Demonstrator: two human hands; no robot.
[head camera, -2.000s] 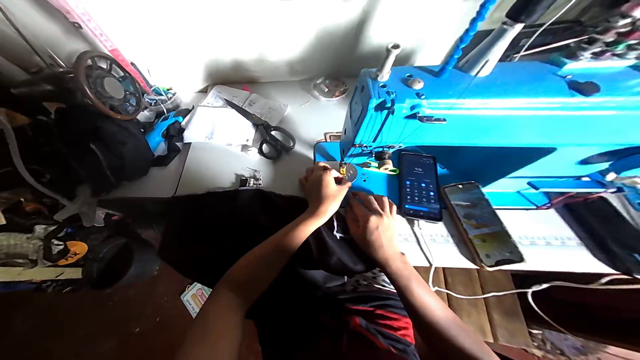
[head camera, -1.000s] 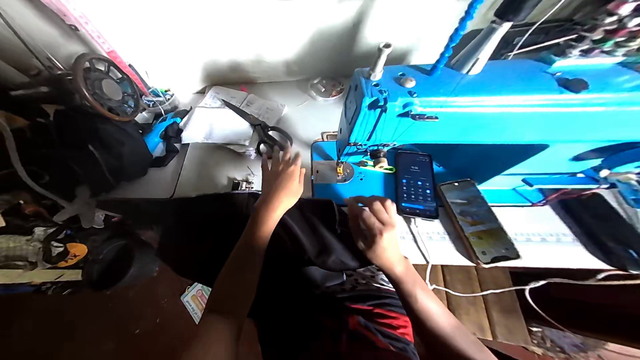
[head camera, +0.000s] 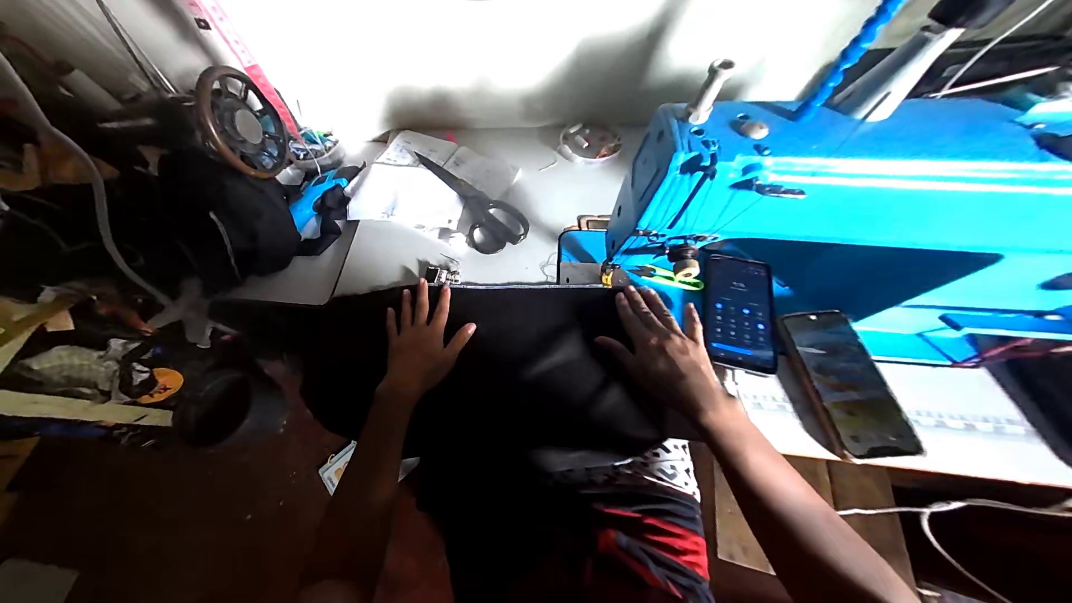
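Observation:
Black fabric (head camera: 528, 360) lies across the table's front edge and my lap, its far edge straight and showing a pale line. My left hand (head camera: 423, 343) rests flat on its left part, fingers spread, beside a small metal part (head camera: 442, 274). On the right part my right hand (head camera: 666, 347) lies flat, fingertips near the fabric's far edge. Just beyond them are the needle area and presser foot (head camera: 609, 275) of a blue sewing machine (head camera: 837, 167). Green-handled thread snips (head camera: 682, 282) lie on the machine's bed. Neither hand grips the fabric.
Black scissors (head camera: 481, 205) lie on papers (head camera: 402, 188) behind the fabric. A round dish (head camera: 590, 144) stands near the wall. Two smartphones (head camera: 740, 314) (head camera: 850, 385) rest right of my right hand, with a white cable (head camera: 946, 507) below. A brown handwheel (head camera: 243, 123) is at the left.
The fabric's far edge now lies straight across the table in front of the needle. My left hand went from the needle area leftward, and both hands are now spread flat on the fabric.

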